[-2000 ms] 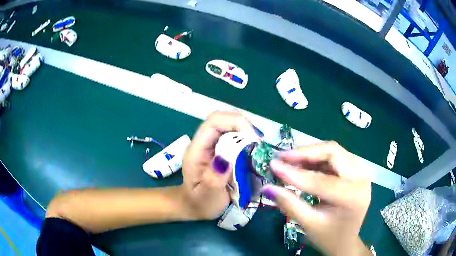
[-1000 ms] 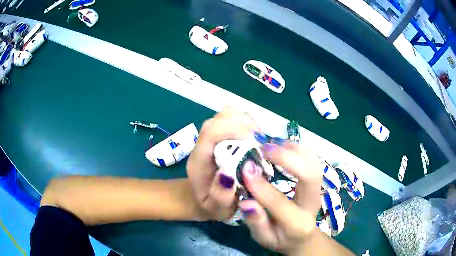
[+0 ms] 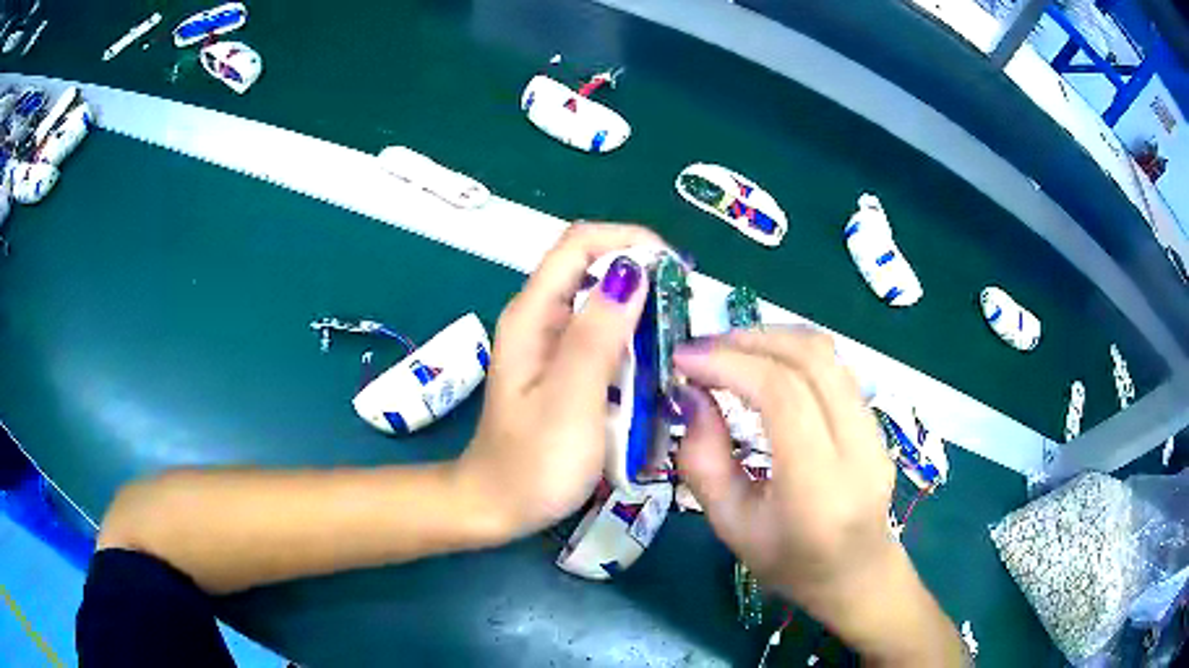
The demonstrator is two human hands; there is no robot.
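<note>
My left hand (image 3: 554,379) is closed around a white car body shell (image 3: 618,437), held on edge with its open side facing right. A bright blue battery pack (image 3: 642,405) shows inside it. A green circuit board (image 3: 670,313) stands at the shell's opening, beside the battery. My right hand (image 3: 782,444) has its thumb and fingertips at the board's lower part; the fingers are blurred, and their exact contact is partly hidden. Another white shell (image 3: 616,532) lies on the bench just below the held one.
A shell with a dangling lead (image 3: 424,375) lies left of my hands. A flat base plate (image 3: 434,178) rests on the pale rail (image 3: 300,163). Several shells lie on the green belt beyond. Wired shells (image 3: 915,450) lie behind my right hand. A bag of small parts (image 3: 1076,555) is at right.
The held shell has turned on edge, now showing the blue battery and green board. My right fingers have moved from inside the shell to the board's side. The belt shells have shifted right.
</note>
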